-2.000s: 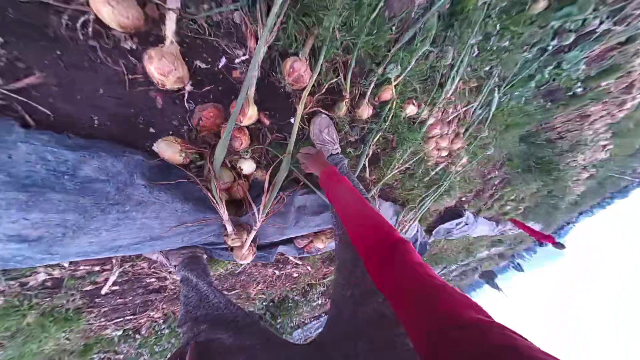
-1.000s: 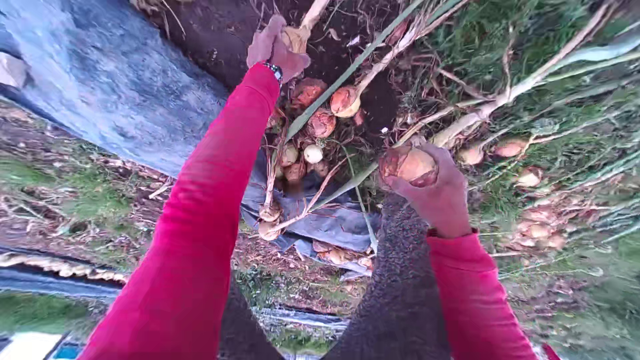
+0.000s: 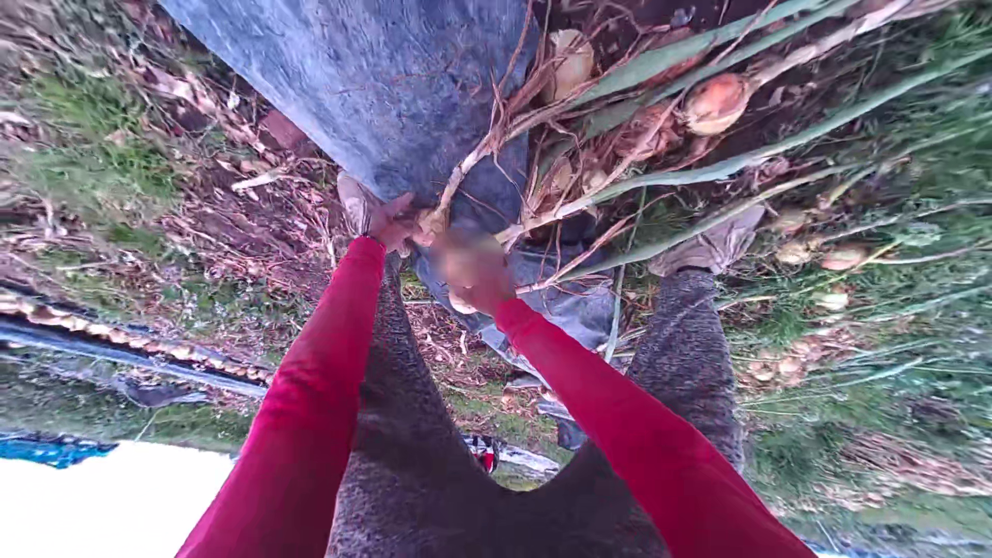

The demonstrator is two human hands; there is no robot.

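Note:
My left hand [image 3: 395, 223] is at the lower edge of a grey-blue plastic sheet [image 3: 387, 77], its thumb and fingers around a small onion [image 3: 432, 222] with a long dry stem. Just beside it, my right hand [image 3: 490, 291] grips a larger onion [image 3: 465, 260]; blur hides its outline and part of the fingers. To the right, onions with roots and long green leaves lie in a pile, among them a reddish-brown onion [image 3: 717, 103] and a pale onion [image 3: 570, 66].
My shoes stand on both sides, the left shoe [image 3: 355, 203] by the sheet and the right shoe [image 3: 717, 240] among leaves. More onions [image 3: 845, 257] lie in the grass at right. A long row of onions [image 3: 139, 337] runs along the left. A fold of sheet [image 3: 573, 302] lies between my legs.
My hands were far apart, each at an onion; now they are close together over the sheet's lower edge. The view has turned considerably.

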